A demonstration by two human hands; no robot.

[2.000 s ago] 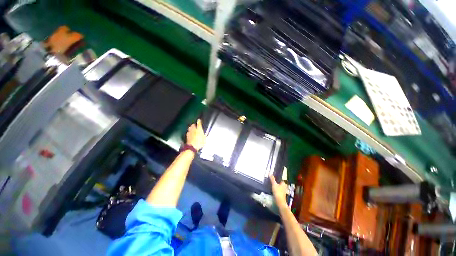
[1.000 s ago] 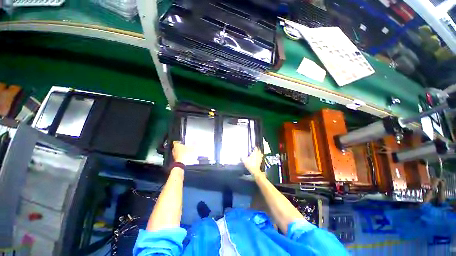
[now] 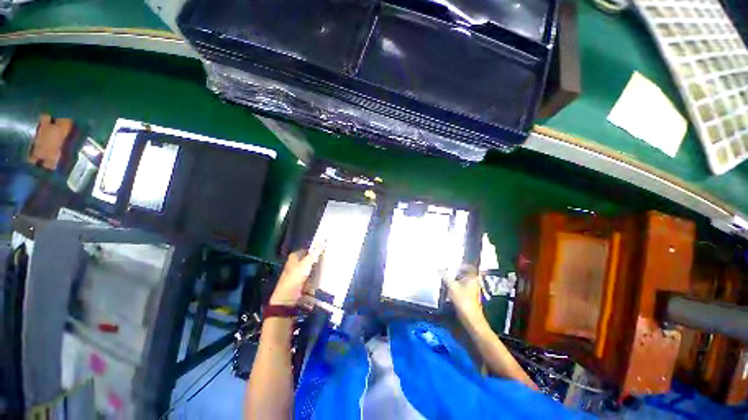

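A black tray (image 3: 305, 220) lies in front of me on the green bench. Two bright display panels show in it. The left display panel (image 3: 343, 250) sits slanted against the tray, and my left hand (image 3: 297, 277) has its fingers on that panel's left edge. The right display panel (image 3: 414, 256) lies straighter. My right hand (image 3: 464, 294) is at its lower right edge, with fingertips over the corner; whether it grips the panel or the tray is unclear. The undersides of both hands are hidden.
A stack of black blister trays (image 3: 459, 78) stands on the upper shelf. At left are another tray (image 3: 215, 184) holding bright panels, a grey machine box (image 3: 49, 303) and an orange jig (image 3: 52, 141). An orange pneumatic press (image 3: 660, 303) is at right. A white grid tray (image 3: 704, 78) lies upper right.
The view has levelled and moved closer to the shelf. The left panel, straight in the tray before, is now slanted with my left hand at its edge. My right hand remains by the right panel.
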